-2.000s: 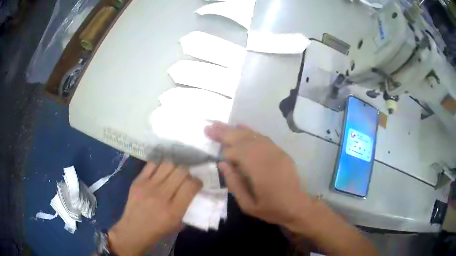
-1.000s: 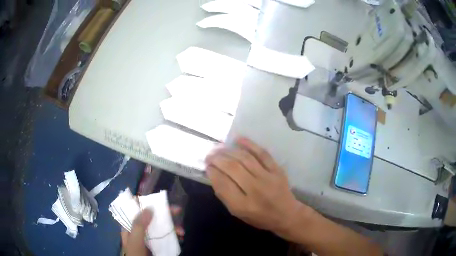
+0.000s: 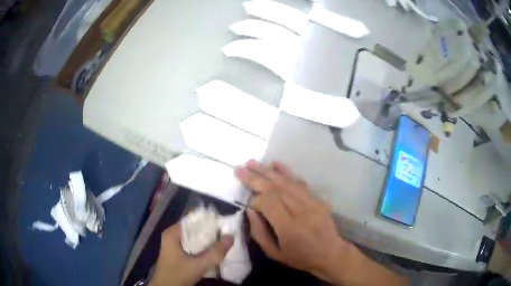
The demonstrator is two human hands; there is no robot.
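White pointed fabric tabs [image 3: 235,111] lie in a row on the cream table, pointed ends mostly to the left. My right hand [image 3: 291,215] is at the front table edge, over the end of the nearest tab [image 3: 204,177]; a small dark tip shows by its fingers, and the tool itself is mostly hidden. My left hand [image 3: 187,254] is below the table edge, gripping a wad of white tabs [image 3: 200,230], with one tab [image 3: 236,257] hanging beside it. The wad is blurred.
A tied bundle of tabs [image 3: 78,206] lies on the blue surface [image 3: 50,139] at left. A smartphone [image 3: 404,170] lies near the sewing machine head [image 3: 448,67] at right. A wooden tray [image 3: 78,53] with a yellow-brown spool [image 3: 117,21] is at upper left.
My left hand has moved right and up with the wad, towards my right hand. The row of tabs appears lower in view and more spread out. The view has shifted slightly.
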